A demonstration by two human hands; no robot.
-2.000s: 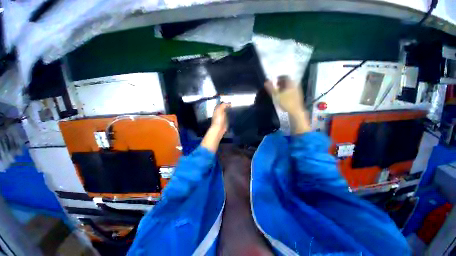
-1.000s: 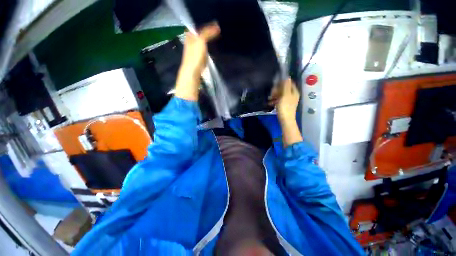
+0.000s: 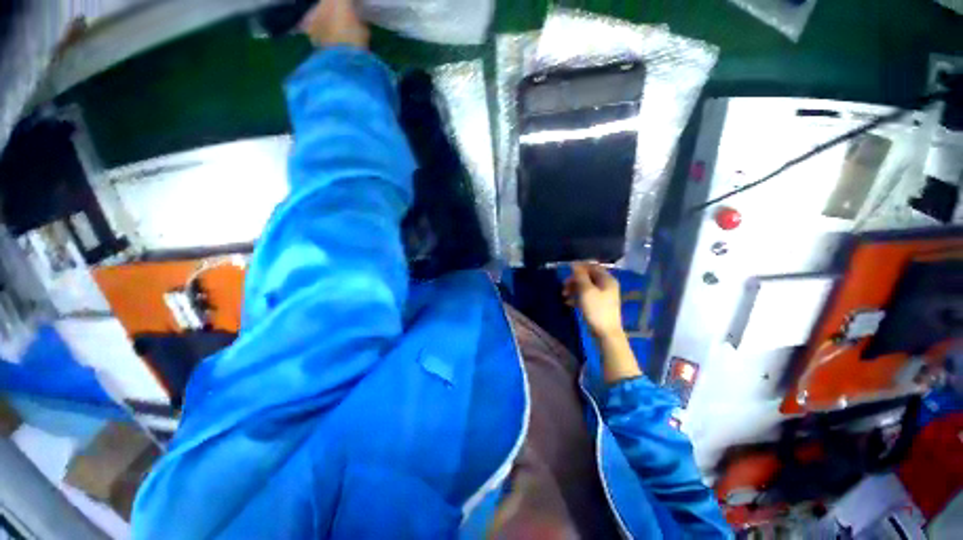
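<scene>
A glossy black display panel (image 3: 579, 195) lies on bubble wrap (image 3: 676, 90) in front of me, with a bright light reflection across its upper part. My right hand (image 3: 597, 301) is at the panel's near edge with its fingers curled; whether they grip the edge is unclear. My left hand (image 3: 336, 23) is stretched far forward to the top edge of the picture, blurred and partly cut off, beside a dark flat piece (image 3: 283, 17). Its grip cannot be made out. A second dark panel (image 3: 449, 200) lies left of the first, partly hidden by my left sleeve.
Orange fixture boards stand at left (image 3: 137, 290) and right (image 3: 834, 364), with dark panels on them. The right white machine (image 3: 739, 169) has a red button and a black cord across it. More wrap (image 3: 433, 16) lies on the green mat (image 3: 211, 100). A white sheet (image 3: 776, 316) is at right.
The panel held between both hands now lies flat on the bubble wrap. My left hand has moved forward and left to the top edge. My right hand has moved down to the panel's near edge.
</scene>
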